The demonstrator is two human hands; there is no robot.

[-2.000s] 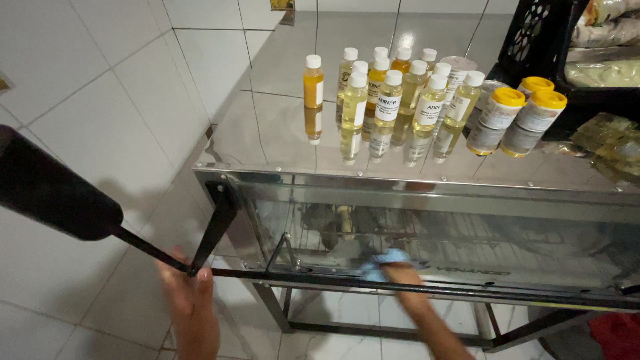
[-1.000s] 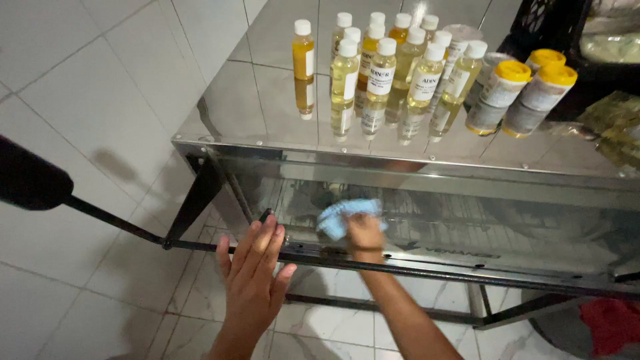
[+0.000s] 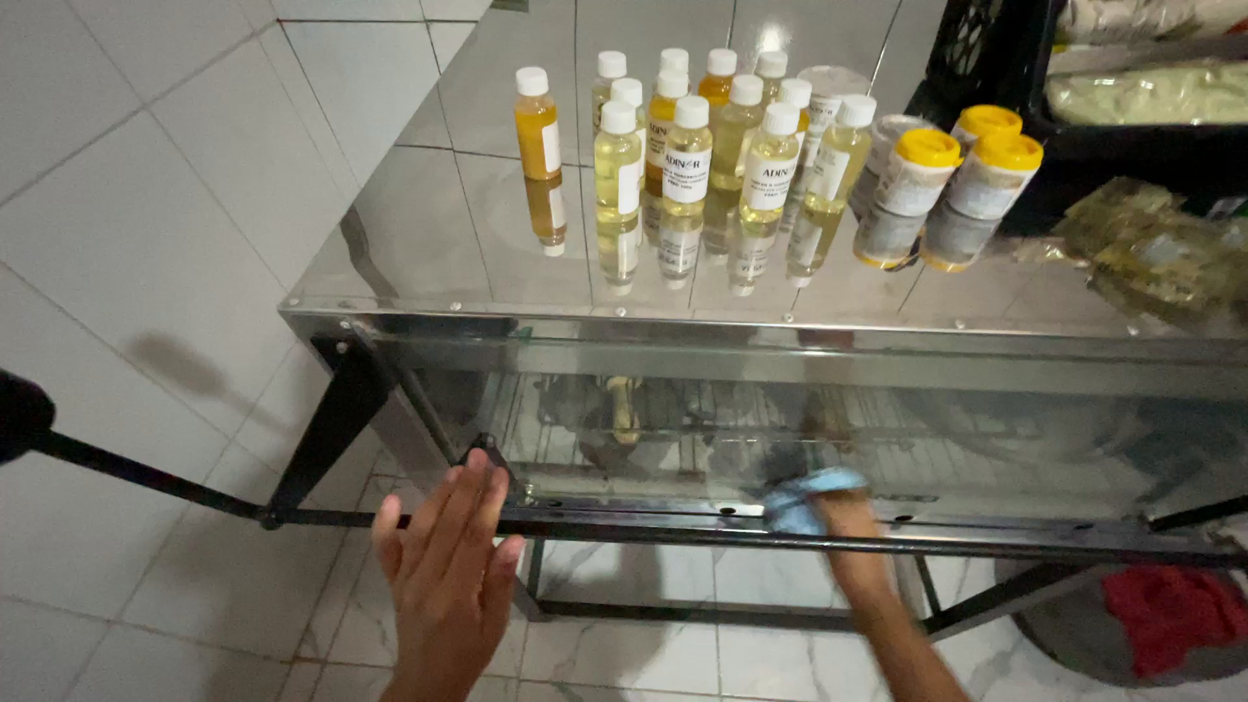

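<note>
My left hand point(image 3: 448, 565) lies with fingers extended against the black metal bar point(image 3: 624, 530) and the lower left corner of the glass front panel point(image 3: 702, 409), holding nothing. Blurred, my right hand point(image 3: 846, 512) presses a light blue cloth point(image 3: 811, 499) on the lower edge of the same glass, right of the middle. Behind the glass, a wire rack and a pale elongated object point(image 3: 624, 409) show dimly.
On the shiny metal top point(image 3: 439, 263) stand several white-capped bottles point(image 3: 618, 171), yellow-lidded jars point(image 3: 916, 171) and a black crate point(image 3: 1038, 97). A crumpled clear plastic bag point(image 3: 1160, 253) lies at right. A black bracket point(image 3: 327, 429) joins the bar. A red cloth point(image 3: 1165, 614) rests low at right.
The right hand and blue cloth went left along the glass, then back right and lower. My left hand came from the bar's left end to the glass corner.
</note>
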